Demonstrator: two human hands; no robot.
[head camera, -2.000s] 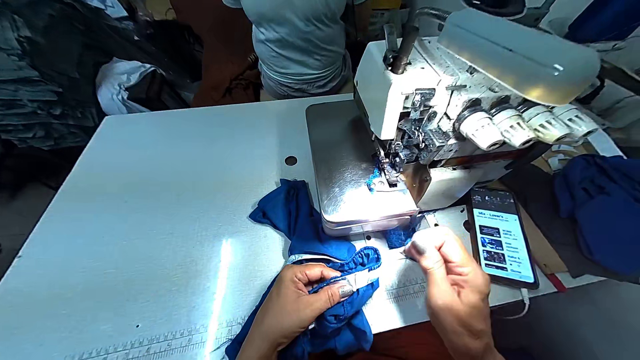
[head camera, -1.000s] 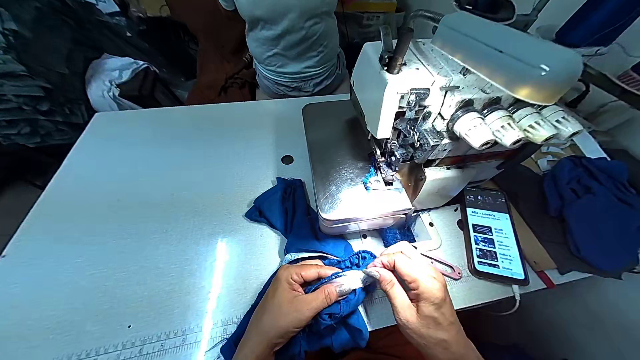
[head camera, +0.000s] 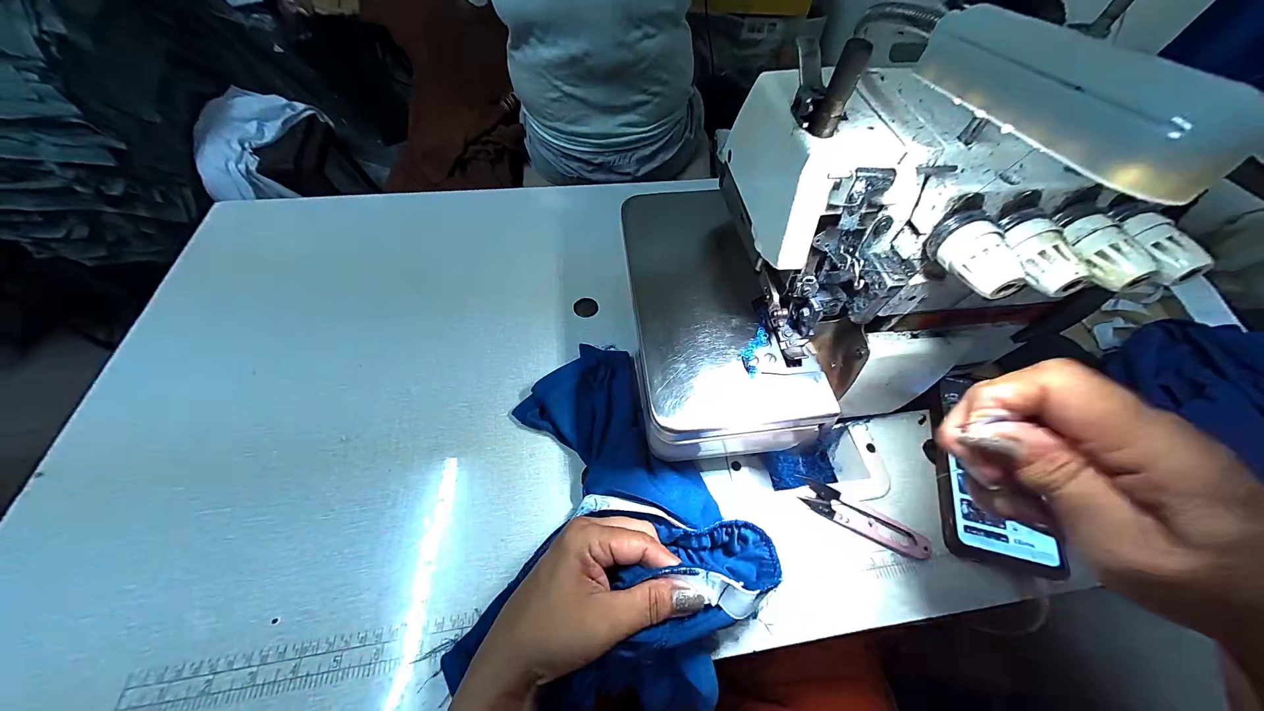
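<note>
My left hand (head camera: 592, 602) pinches the edge of a gathered blue garment (head camera: 632, 444) with a white inner band, at the front of the table. To the right, my right hand (head camera: 1076, 474) is raised over a smartphone (head camera: 1007, 538), thumb and fingers pinched together; whether a thread is between them is too small to tell. Pink-handled thread snips (head camera: 869, 523) lie on the table between the hands. Beyond the garment stands an overlock sewing machine (head camera: 790, 178), blue lint near its needle area. A small dark blue fabric scrap (head camera: 802, 466) lies beside its metal bed.
A white table (head camera: 395, 326) with a printed ruler along its front edge holds the machine. More blue fabric (head camera: 1200, 385) is piled at the right. Behind the table is another person (head camera: 602, 89) in a grey shirt. Dark cloth heaps (head camera: 79, 148) lie at the far left.
From the garment, where it was beside my left hand one second ago, my right hand has moved right and up over the phone. My left hand still holds the garment.
</note>
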